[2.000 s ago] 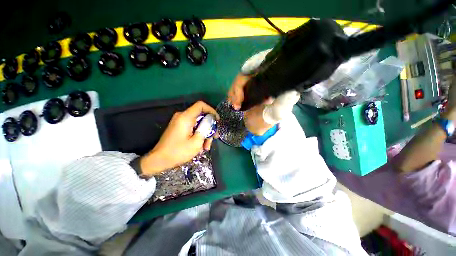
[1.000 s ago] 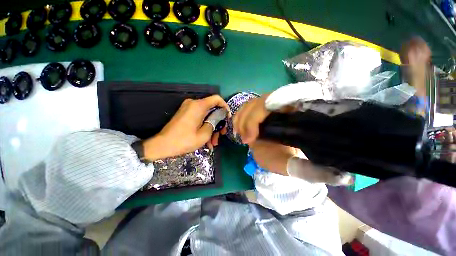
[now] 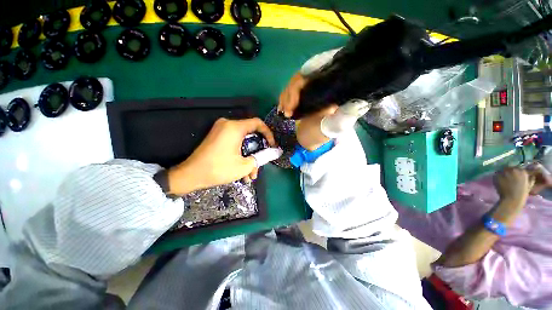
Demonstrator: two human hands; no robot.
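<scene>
My left hand (image 3: pixel 221 151) holds a round black unit (image 3: pixel 253 144) between thumb and fingers, over the right edge of the parts tray (image 3: pixel 181 130). The thumb has a white finger cot. My right hand (image 3: pixel 302 112) grips the black electric screwdriver (image 3: pixel 363 63), which lies tilted up to the right. Its tip is hidden by the hand, over the screw dish (image 3: pixel 283 136). The dish is partly covered by both hands. Shiny small metal parts (image 3: pixel 221 204) fill the tray's near section.
Rows of black units (image 3: pixel 133 43) stand along the yellow strip (image 3: pixel 290 17); several sit on white sheets (image 3: pixel 54 142) at left. A plastic bag (image 3: pixel 417 100) lies behind a green box (image 3: pixel 417 169) at right. A person in pink (image 3: pixel 484 242) sits at far right beside a fixture (image 3: pixel 499 103).
The screwdriver has swung from pointing right to tilting up and away, with my right hand turned over the dish. The unit in my left hand now faces up. The neighbour's arm has drawn back.
</scene>
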